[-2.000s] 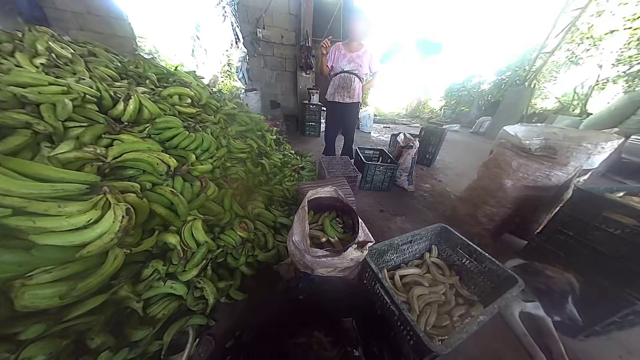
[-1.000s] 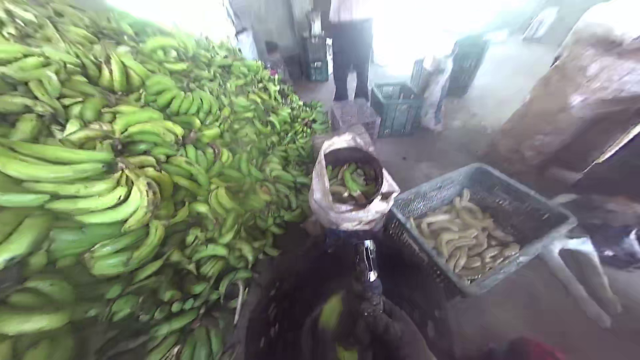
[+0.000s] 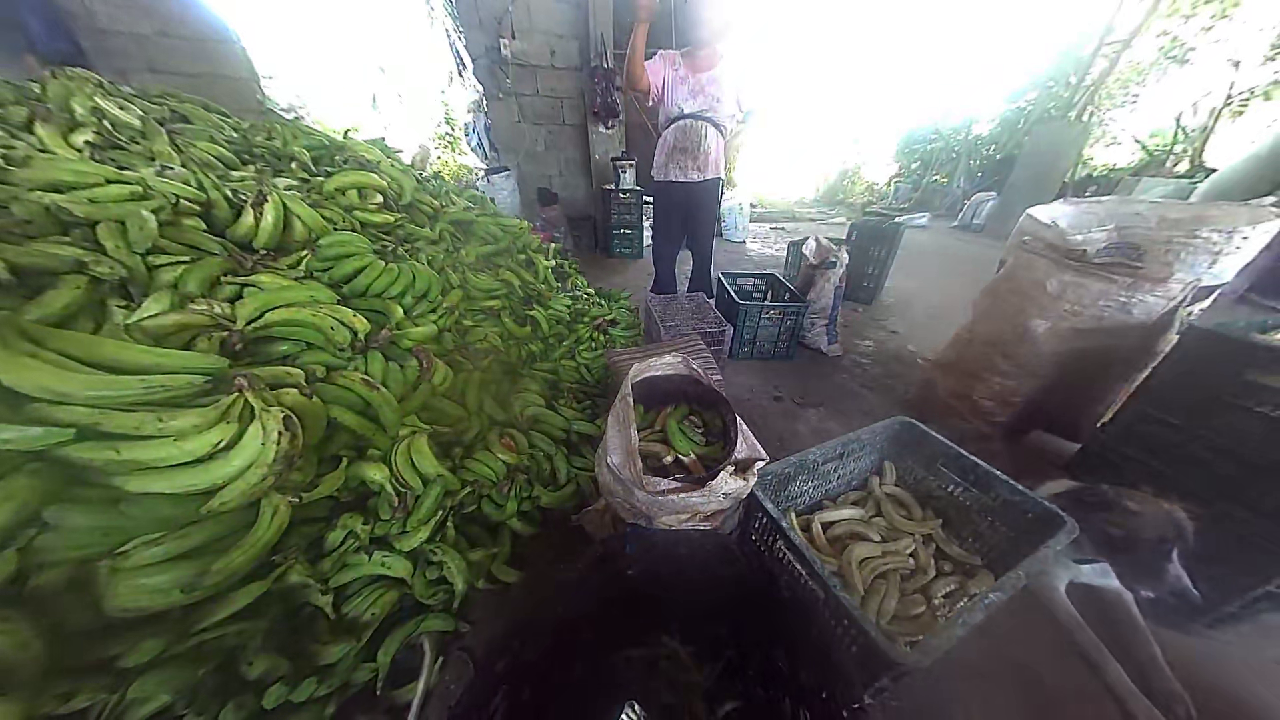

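Observation:
Neither of my hands shows in the head view now. At the bottom centre is a dark area with a small shiny piece of metal [image 3: 632, 711] at the frame's lower edge; what it belongs to cannot be told. Just beyond stands a white woven sack [image 3: 660, 500] with its mouth open around a dark round rim, holding green plantain peels [image 3: 685, 430]. To its right, a grey-green plastic crate [image 3: 920, 440] holds a layer of peeled plantains [image 3: 890, 550]. A large heap of green plantain bunches [image 3: 330, 330] fills the left side.
Farther back a person [image 3: 690, 130] stands with one arm raised, behind a green crate [image 3: 765, 315] and a wire-like crate [image 3: 688, 318]. A filled sack [image 3: 825, 295] leans nearby. A dog [image 3: 1120, 560] is at the lower right, below a large sack [image 3: 1080, 300] and dark crates [image 3: 1190, 430].
The view has tilted back up since a second ago. The dark-gloved or shadowed hand near the shiny metal, seen at the bottom then, is out of sight now.

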